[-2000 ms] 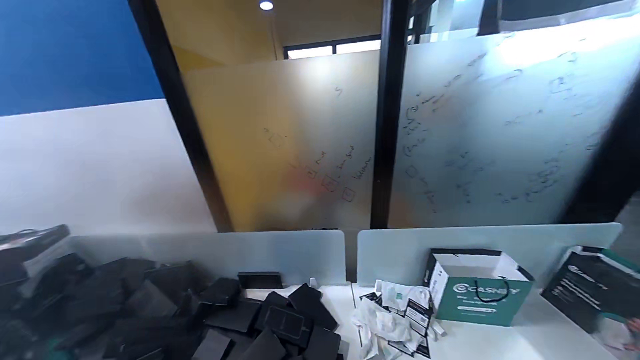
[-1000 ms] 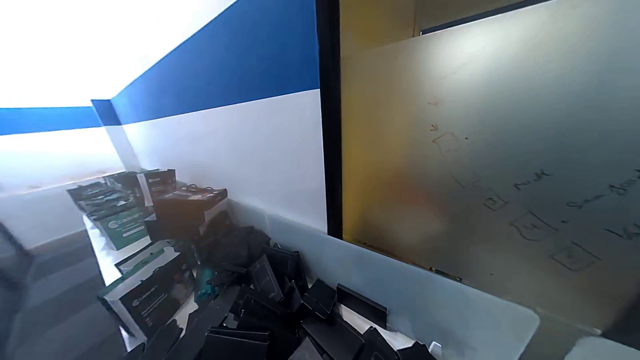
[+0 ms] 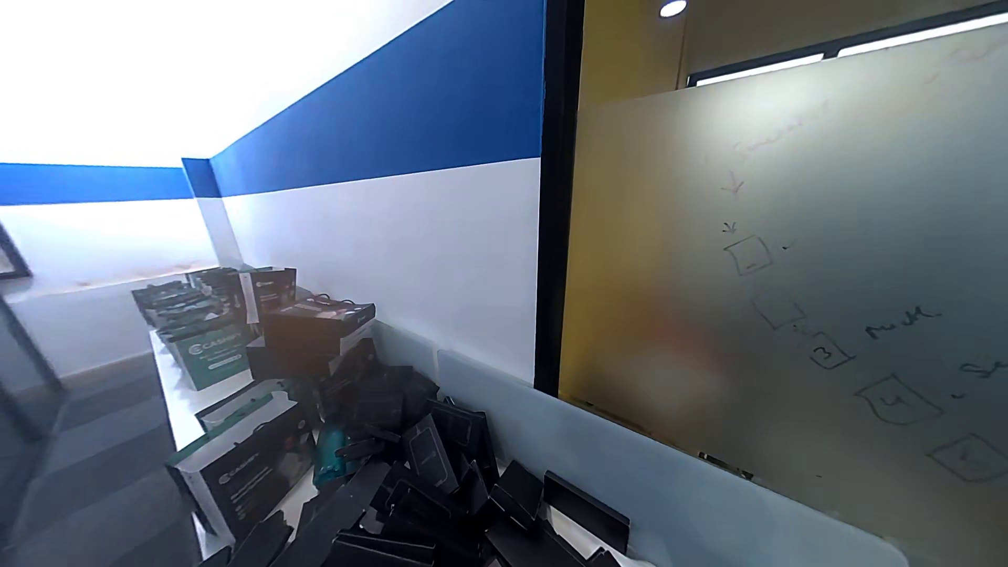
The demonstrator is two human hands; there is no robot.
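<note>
Neither my left hand nor my right hand shows in the head view. A heap of black boxes fills the lower middle, piled on a white table. One black box stands on its long edge against the low frosted divider. At the heap's left lies a teal item, its kind unclear. A black and white paper carrier bag with a printed brand leans beside the heap, and a green carrier bag stands farther back.
The frosted divider runs behind the heap, below a glass partition with hand-drawn marks. More bags and boxes are stacked along the table's far end. Grey striped floor lies to the left.
The view has swung left along the table. The green and white carrier bag and the white packets seen two seconds ago are out of view.
</note>
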